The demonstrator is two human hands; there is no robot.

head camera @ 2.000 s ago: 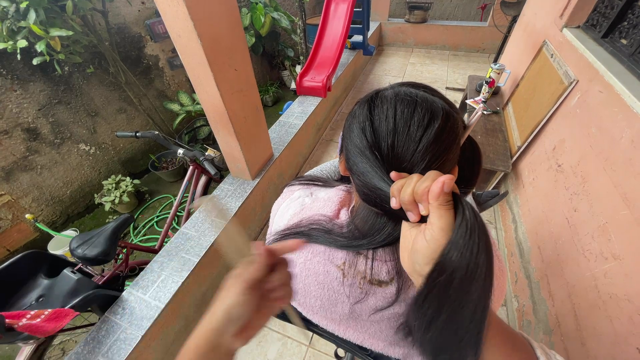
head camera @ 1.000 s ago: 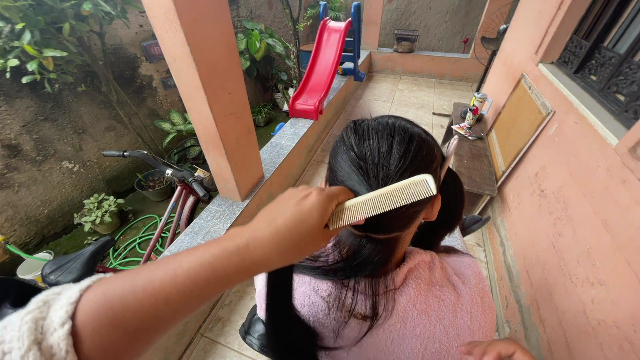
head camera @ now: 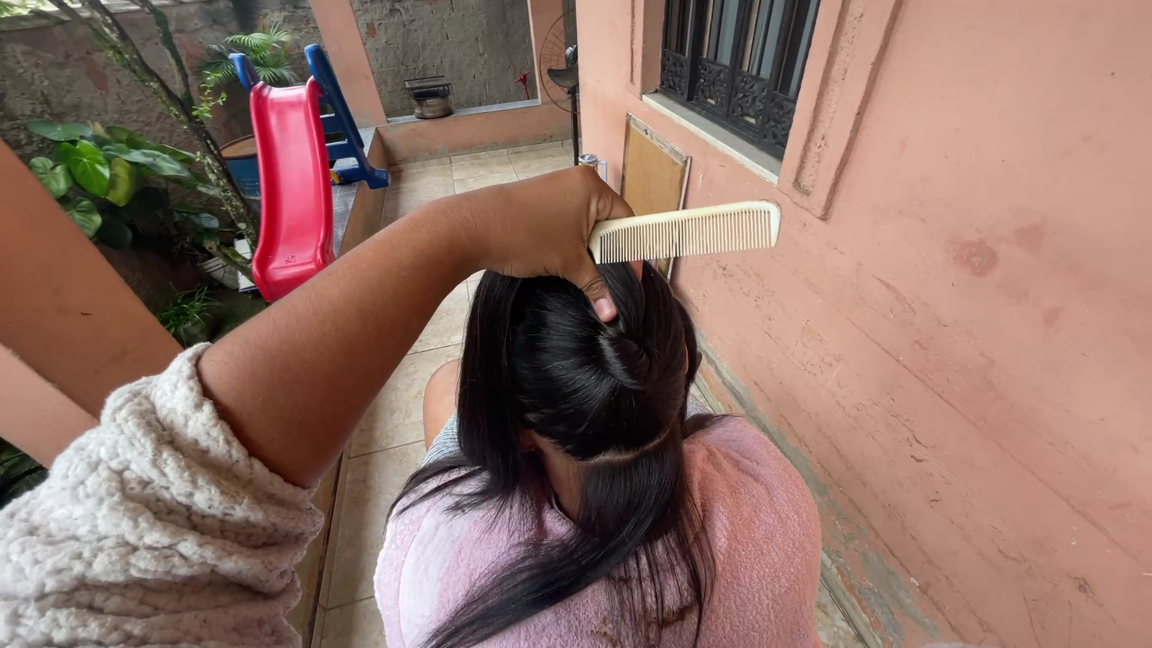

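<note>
A person with long dark hair (head camera: 585,387) sits facing away, a pink towel (head camera: 756,504) over the shoulders. My left hand (head camera: 562,229) is at the top of the head, shut on a cream plastic comb (head camera: 688,231) that points right with its teeth down. Its thumb presses into the upper hair, beside a twisted section. A parting crosses the back of the head, and loose hair below it falls over the towel. My right hand is not clearly in view.
A pink wall (head camera: 972,360) with a barred window (head camera: 733,67) runs along the right. Ahead on the left stand a red slide (head camera: 292,180) and a pillar (head camera: 72,306). A framed board (head camera: 652,171) leans on the wall beyond the head.
My left hand has moved with the comb from the back of the head to its top. My right hand, gripping hair two seconds ago, has left the view. The view has swung right.
</note>
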